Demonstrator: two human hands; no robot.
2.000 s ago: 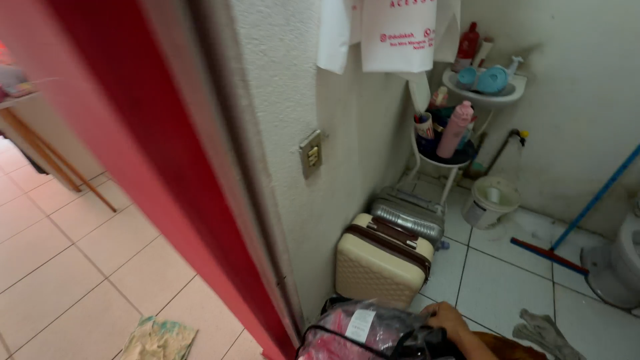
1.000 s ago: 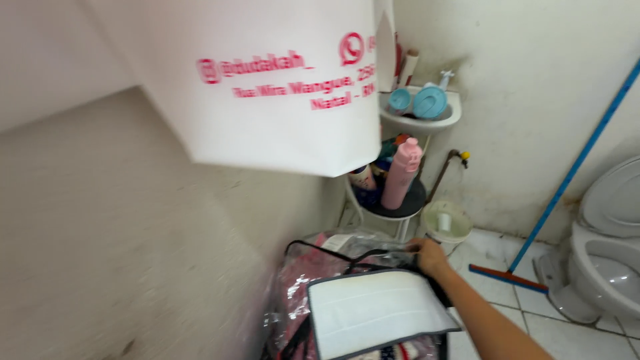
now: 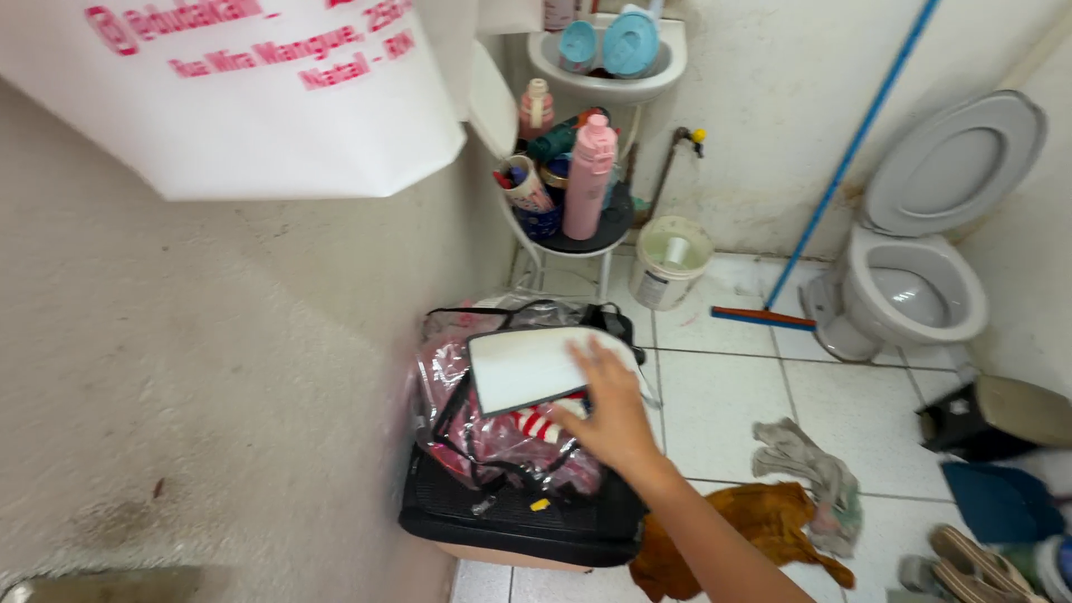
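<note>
My right hand [image 3: 607, 410], fingers spread and slightly blurred, rests on or just over a white panel with dark edging [image 3: 528, 364]. Beneath the panel lies a clear plastic bag with black straps [image 3: 452, 410], holding pink and red-and-white striped items. That bag sits on a black case or suitcase [image 3: 519, 523] against the wall. My left hand is out of the frame.
White bags with pink print [image 3: 318, 151] hang at upper left. Behind stand a stool [image 3: 605, 266] bearing a pink bottle [image 3: 589, 180], a bucket [image 3: 649, 289], a squeegee [image 3: 762, 316] and a toilet [image 3: 854, 293]. Brown [image 3: 729, 536] and grey cloths [image 3: 804, 461] lie on the floor.
The view has moved further into the bathroom. My right hand has gone from the bag's far right edge onto the white panel. The cream and grey suitcases seen two seconds ago no longer show.
</note>
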